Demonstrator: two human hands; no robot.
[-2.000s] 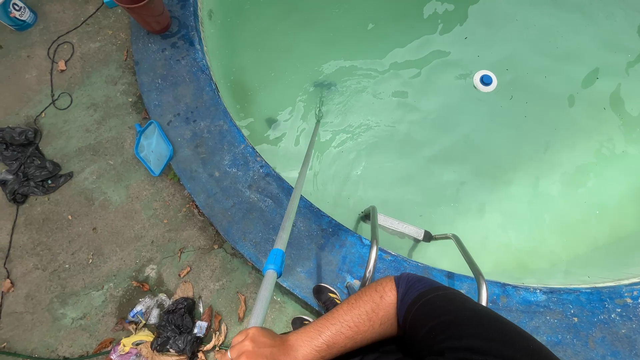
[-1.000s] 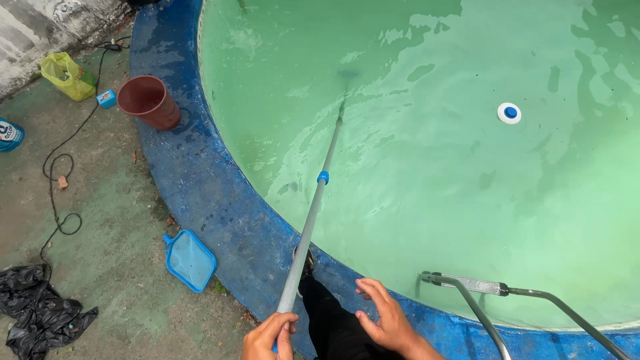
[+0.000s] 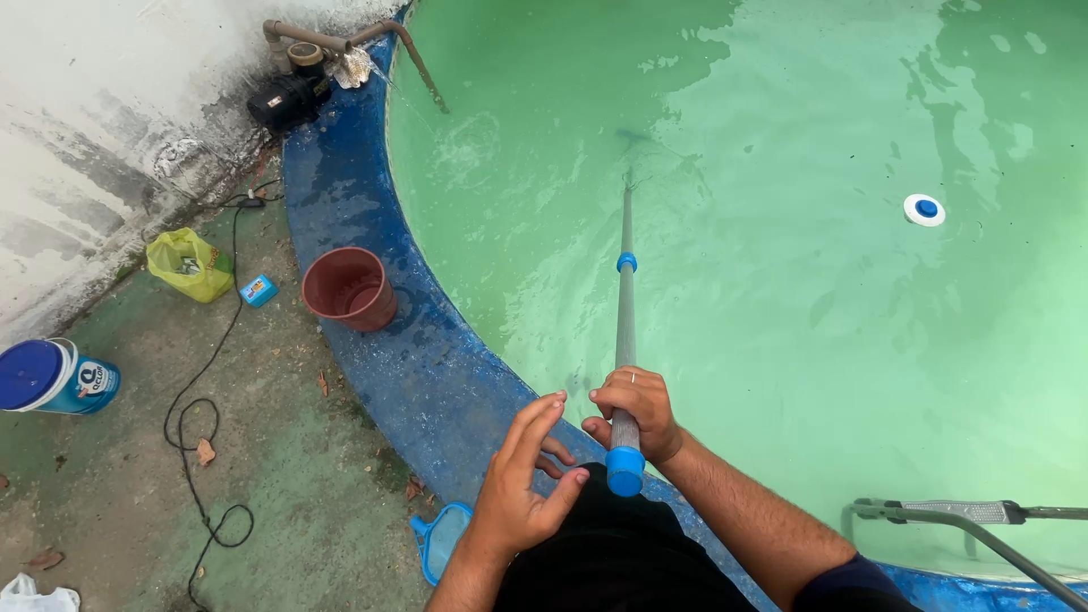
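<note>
My right hand (image 3: 639, 411), with a ring on one finger, is closed around a grey telescopic pole (image 3: 626, 340) just above its blue end cap. Fingers apart and holding nothing, my left hand (image 3: 529, 480) is beside the pole's near end, to its left. The pole reaches away over the pool and enters the green water (image 3: 765, 340). A dark, blurred head (image 3: 633, 136) shows under the surface at its far end. The pool's blue rim (image 3: 442, 374) curves below and to the left of my hands.
On the rim stand a reddish-brown bucket (image 3: 361, 297) and a black pump (image 3: 289, 100) with pipes. A blue skimmer net (image 3: 444, 544), black cable (image 3: 189, 463), yellow bag (image 3: 194, 268), blue box (image 3: 258, 291) and lidded tub (image 3: 64, 378) are left. A metal ladder (image 3: 960, 512) and white-and-blue floater (image 3: 924, 210) are right.
One second ago my left hand held the pole and my right hand was open beside it; now my right holds it and my left is off it. The view has shifted toward the pump.
</note>
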